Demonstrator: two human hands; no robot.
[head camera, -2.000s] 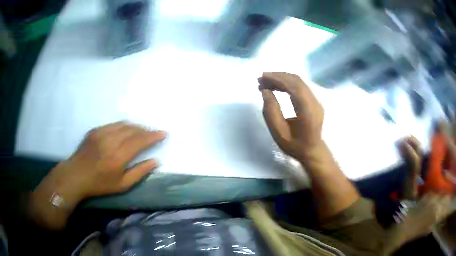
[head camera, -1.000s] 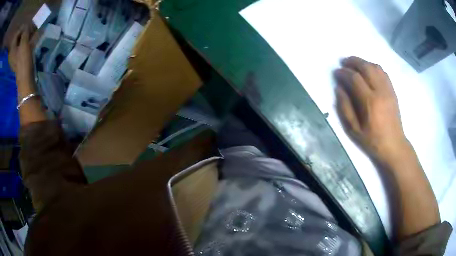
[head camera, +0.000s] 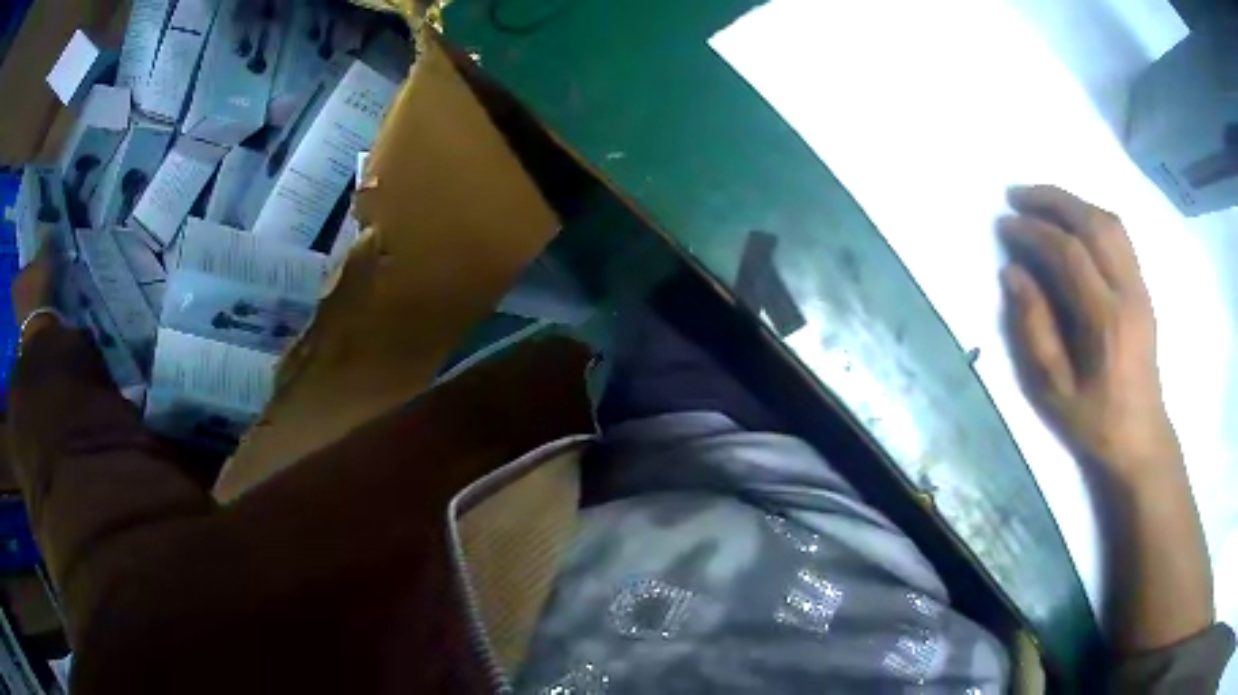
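Several pale retail boxes [head camera: 224, 319] with dark devices printed on them lie jumbled in an open brown master carton [head camera: 407, 258] at the left. My left hand [head camera: 38, 283] is at the carton's far left side, beside the boxes. It is small, dark and partly hidden, so its grip cannot be made out. My right hand [head camera: 1086, 319] is over the white work sheet [head camera: 937, 149], fingers loosely bent and thumb apart, holding nothing. Another retail box [head camera: 1195, 116] stands on the sheet at the right edge, cut off by the picture.
The green bench [head camera: 652, 122] with a worn metal edge runs diagonally between carton and sheet. A dark strip [head camera: 768, 281] lies on it. The carton's torn flap leans towards my body. Blue bin parts [head camera: 14, 367] show at the far left.
My left hand has moved down along the carton's left side. The view has shifted slightly, so the sheet, box and right hand appear further right. My right hand remains empty.
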